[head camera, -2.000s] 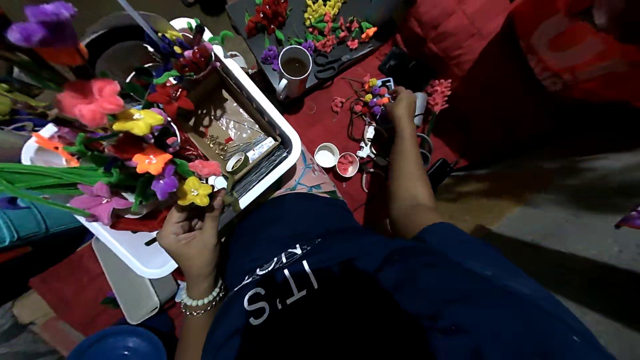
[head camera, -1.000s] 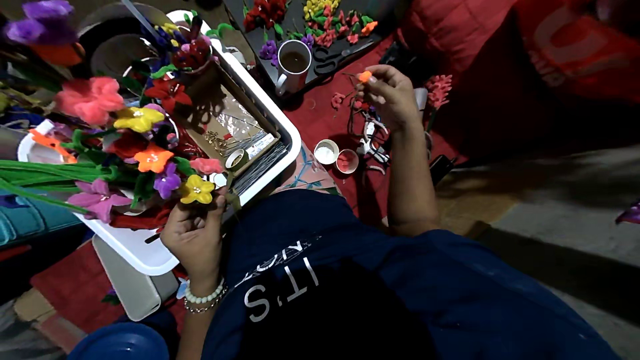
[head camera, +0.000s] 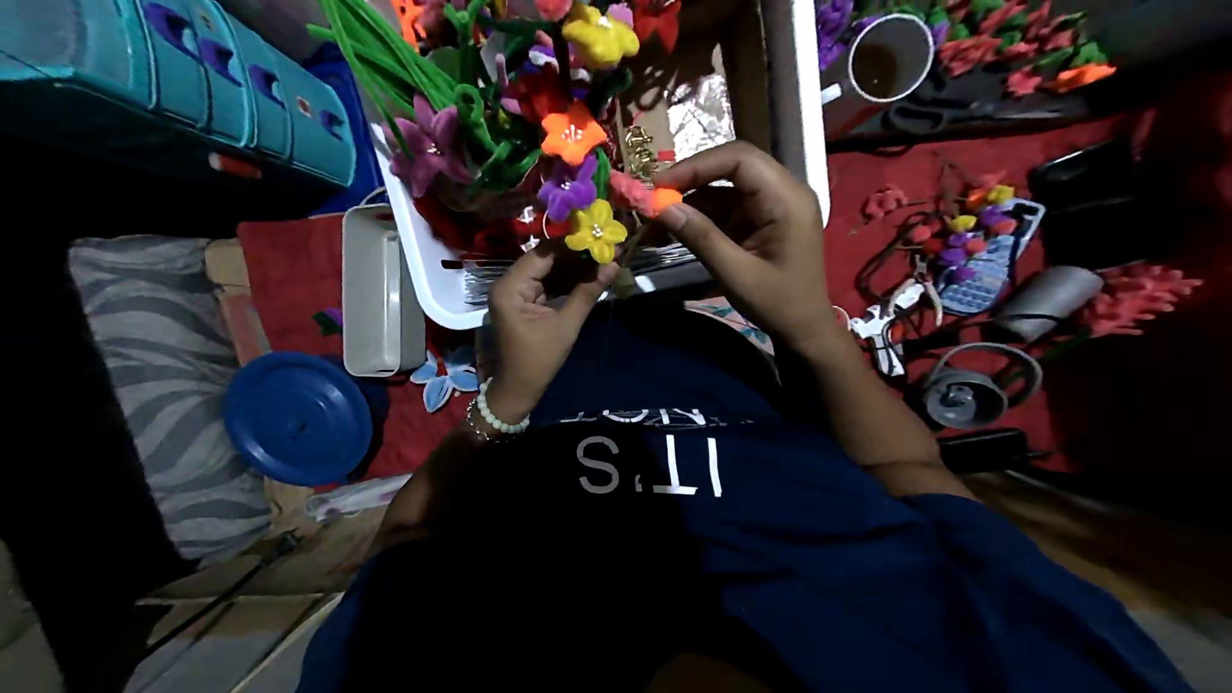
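My left hand pinches the base of a yellow pipe-cleaner flower, with a beaded bracelet on its wrist. Just to its right, my right hand holds a small orange fuzzy piece between thumb and forefinger, close beside a pink one. Above my left hand is a cluster of fuzzy flowers, among them an orange flower, a purple flower and a mauve flower. Long green stems reach up and left from the cluster. Whatever lies inside my left fingers is partly hidden.
A white plastic basket holds a cardboard box. At right are a mug of drink, white-handled pliers, a grey can and small fuzzy buds. A blue round lid and a beige tray lie at left.
My right hand has come from the red cloth on the right to beside my left hand, carrying the orange piece it took up there. The view has shifted to the left.
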